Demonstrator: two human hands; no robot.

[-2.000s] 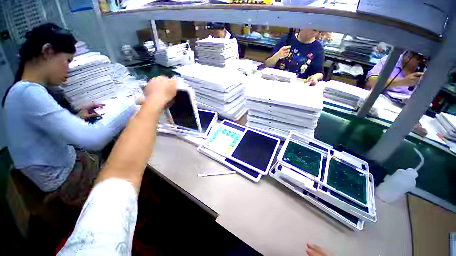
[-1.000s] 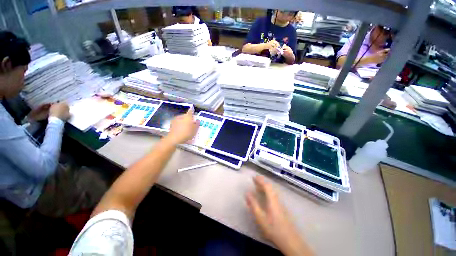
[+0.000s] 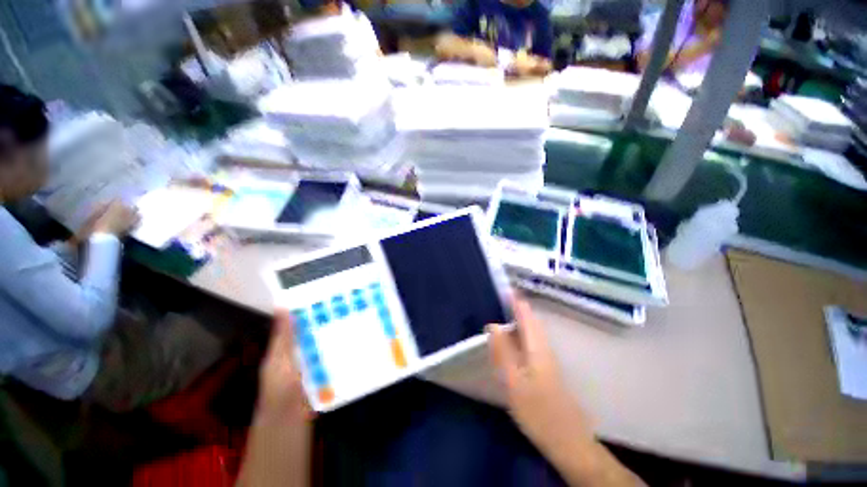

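Note:
A white calculator with writing pad (image 3: 366, 264) is held up in front of me, tilted, face towards me. Its grey display (image 3: 326, 267) and blue, white and orange keys (image 3: 344, 333) are on the left half, the dark writing panel (image 3: 445, 285) on the right half. My left hand (image 3: 285, 369) grips its left edge. My right hand (image 3: 525, 357) is at its lower right corner, fingers on the edge. The frame is slightly blurred.
Behind the unit, front housings with green boards (image 3: 608, 242) lie stacked. Another calculator stack (image 3: 285, 204) lies left. Tall white piles (image 3: 475, 143) stand at the rear. A squeeze bottle (image 3: 704, 233) and cardboard sheet (image 3: 803, 357) are right. A person (image 3: 57, 276) sits at left.
My left hand has come back from the calculator stacks, and a calculator is now held up between both hands. My right hand has moved from open above the bench to the unit's edge.

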